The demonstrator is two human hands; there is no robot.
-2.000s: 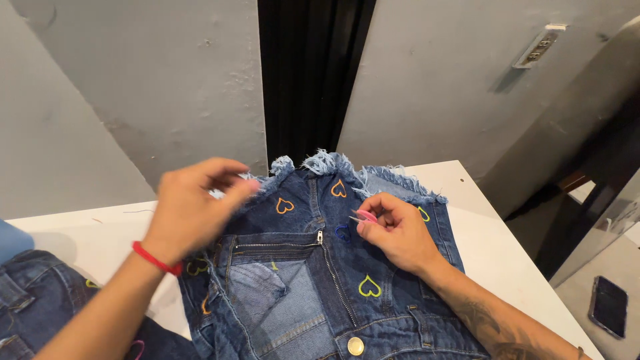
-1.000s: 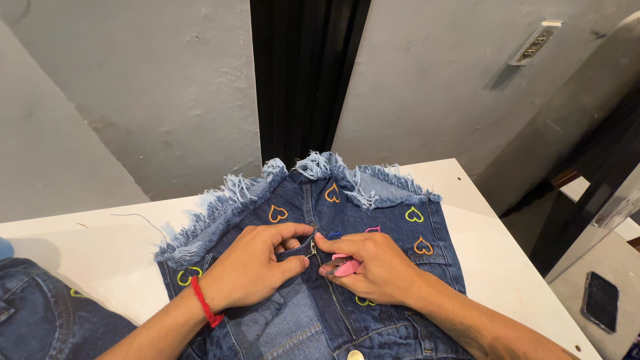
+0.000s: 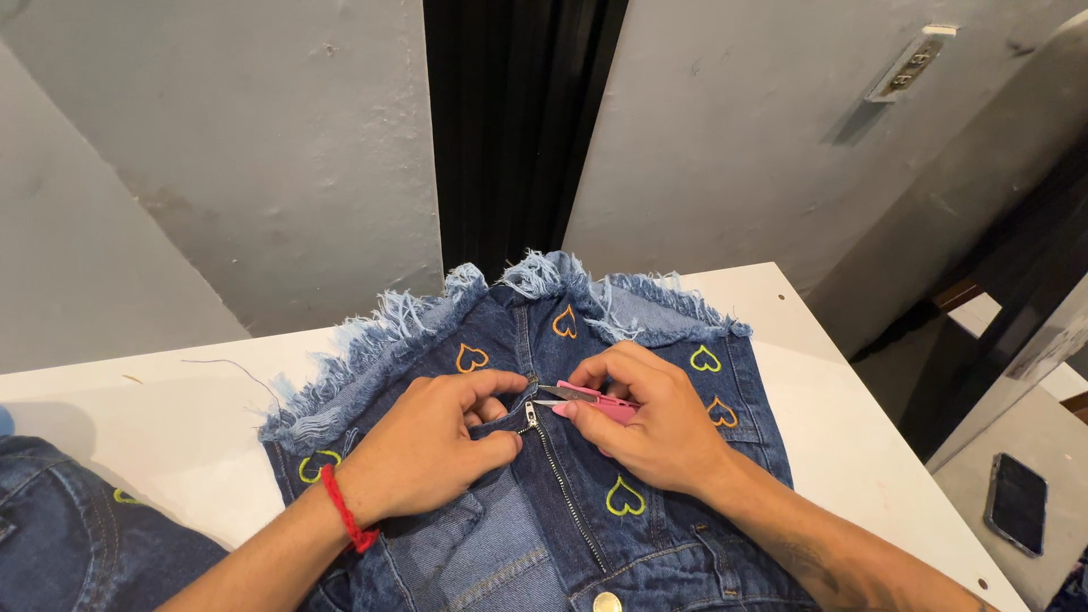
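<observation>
Dark blue denim shorts point(image 3: 586, 459) with frayed hems and embroidered hearts lie on the white table, the hems pointing away from me. My left hand point(image 3: 442, 433), with a red cord bracelet point(image 3: 344, 510) at the wrist, pinches the denim at the fly beside the zipper pull point(image 3: 531, 414). In my right hand point(image 3: 650, 425) are small pink-handled thread snips point(image 3: 595, 401). Their two blades are apart, and the tips point left at the fabric edge just above the zipper pull. The metal zipper point(image 3: 565, 497) runs down toward a brass-coloured button point(image 3: 607, 603).
Another dark denim garment point(image 3: 59, 527) lies at the left of the white table point(image 3: 850, 425). A loose thread point(image 3: 225, 364) rests near the frayed hem. Grey walls stand behind the table. A phone point(image 3: 1017, 503) lies on a lower surface at the right.
Two seconds ago my left hand was raised above the shorts; it has come down onto the fly. The snips in my right hand have moved in to the zipper's end.
</observation>
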